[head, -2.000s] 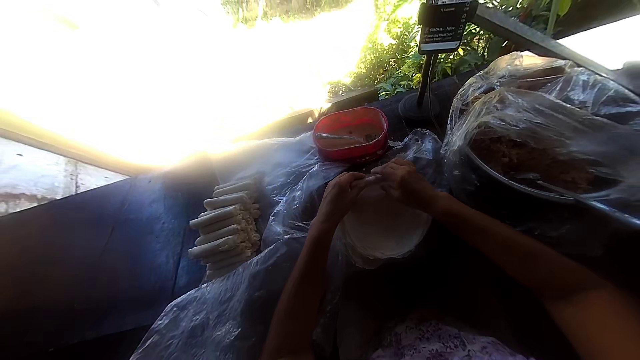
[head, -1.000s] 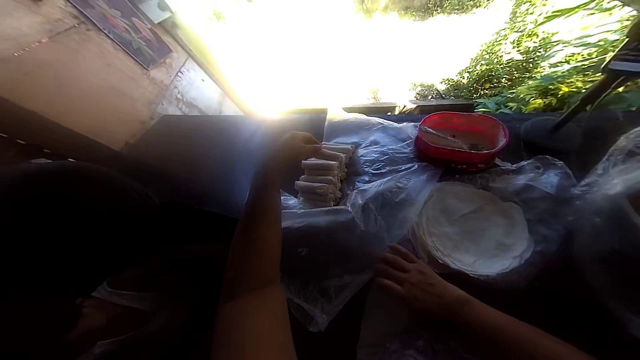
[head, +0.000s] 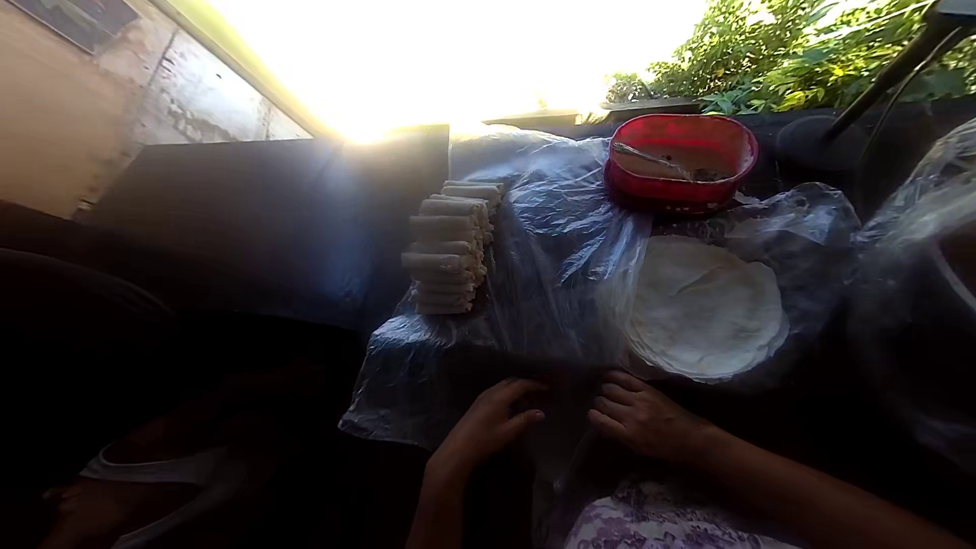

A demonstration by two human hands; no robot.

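My left hand (head: 496, 419) is at the near edge of the table, its thumb and fingers apart with nothing seen between them. To its right, my right hand (head: 640, 415) has curled fingers by the edge of the clear plastic sheet (head: 549, 305); whether it grips anything cannot be told. A stack of thin round wrappers (head: 705, 309) lies just beyond my right hand. Rolled wrappers (head: 442, 263) are piled on the left part of the sheet. Behind the round wrappers stands a red plastic container (head: 679, 202) holding a metal utensil (head: 648, 158) and some pale contents.
A plastic-covered bowl (head: 953, 274) stands at the right edge. A dark stand with a round base (head: 820, 141) is at the back right. Another person (head: 152, 488) sits at the lower left, in shadow. The dark tabletop (head: 252, 206) extends left.
My left hand has come back from the pile of rolls to the near table edge. Two seconds ago both hands were together above the round wrappers. The view has swung left since then.
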